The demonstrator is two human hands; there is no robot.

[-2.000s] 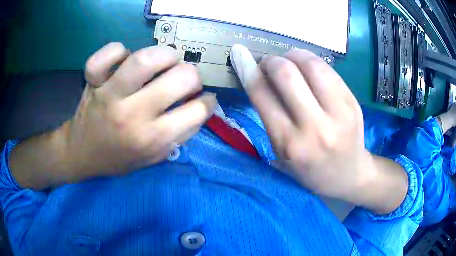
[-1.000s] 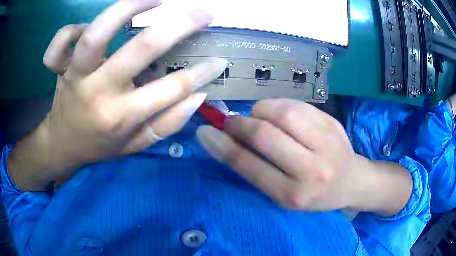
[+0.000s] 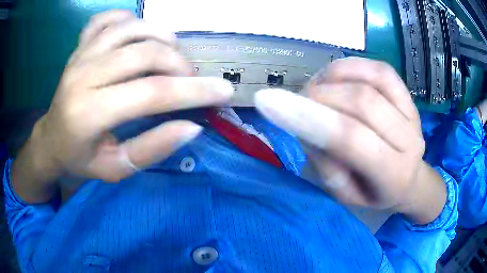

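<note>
The loading fixture (image 3: 251, 61), a grey metal bar with engraved text, lies in front of me. Two dark nests show near its middle, one (image 3: 231, 78) beside the other (image 3: 275, 79); its ends are covered by my hands. My left hand (image 3: 125, 96) is over the left part, blurred, index finger pointing right, thumb apart below it. My right hand (image 3: 358, 128) is over the right part, a whitish finger cot on the finger pointing left below the nests. Its other fingers are curled. Whether either hand holds a tiny part cannot be seen.
A bright white sheet (image 3: 256, 18) with a dark edge lies behind the fixture on the green bench (image 3: 382, 64). Several waiting fixtures (image 3: 433, 53) stand side by side at the right, near metal rails. A red item (image 3: 243, 139) hangs at my waist. Another person's blue sleeve (image 3: 456, 160) shows at far right.
The fixture shifted right and down, then slightly back left. My right hand dropped below it, then rose over its right part. My left hand reached over the sheet's edge, then its fingers drew back.
</note>
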